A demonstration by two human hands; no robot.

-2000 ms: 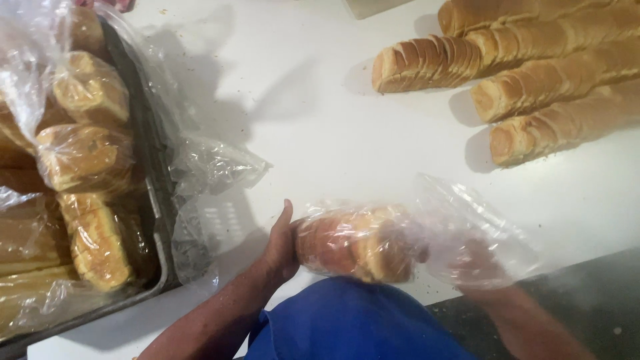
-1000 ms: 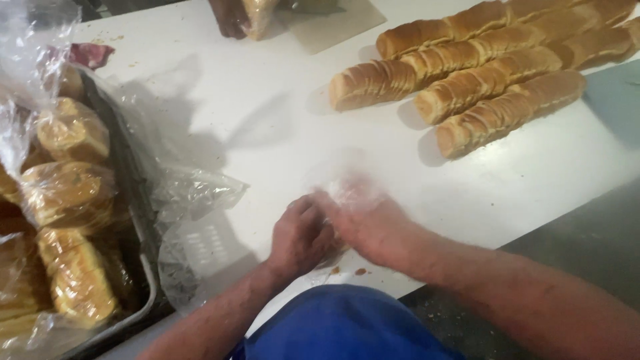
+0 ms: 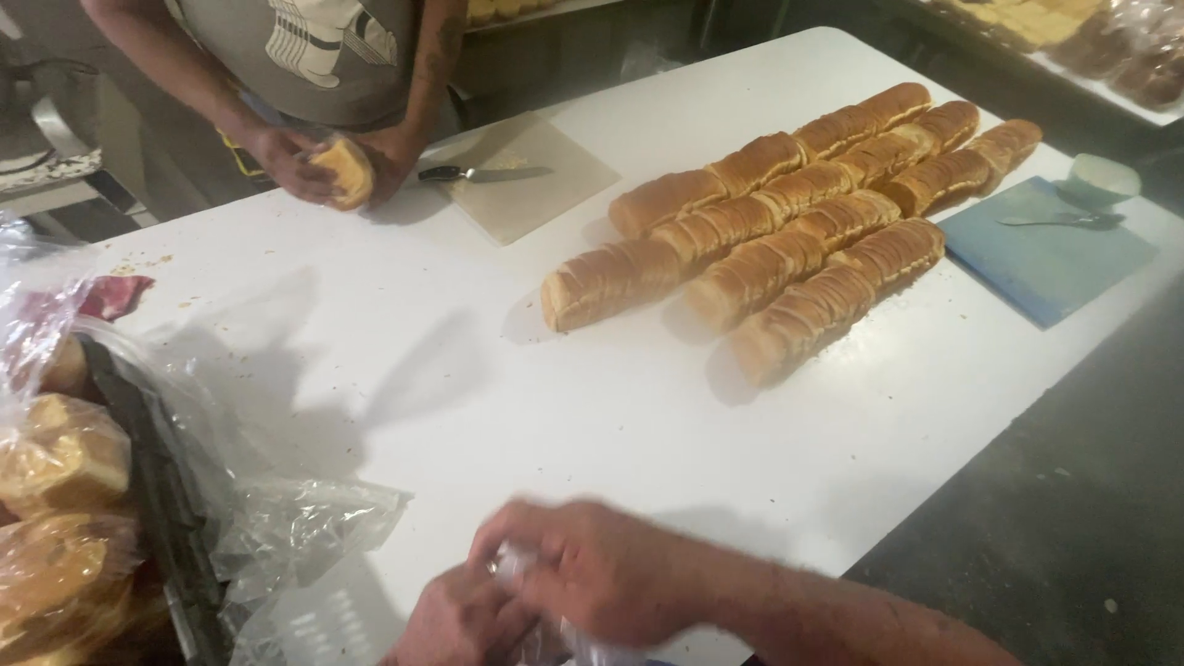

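Observation:
My left hand and my right hand meet at the bottom centre, fingers closed on the gathered neck of a clear plastic bag. The rest of that bag is mostly hidden below them; its contents do not show. Beyond my hands, rows of sliced bread loaves lie diagonally on the white table. Loose clear plastic bags lie left of my left hand. Bagged loaves fill a dark tray at the left edge.
Across the table a person holds a piece of bread. Beside them a knife lies on a beige cutting board. On the right are a blue board, a utensil and a pale green bowl. A red cloth-like item lies left.
Two seconds ago my hands were apart around a bagged loaf; now they are together at the bag's neck. The view has tilted up, showing the person across the table.

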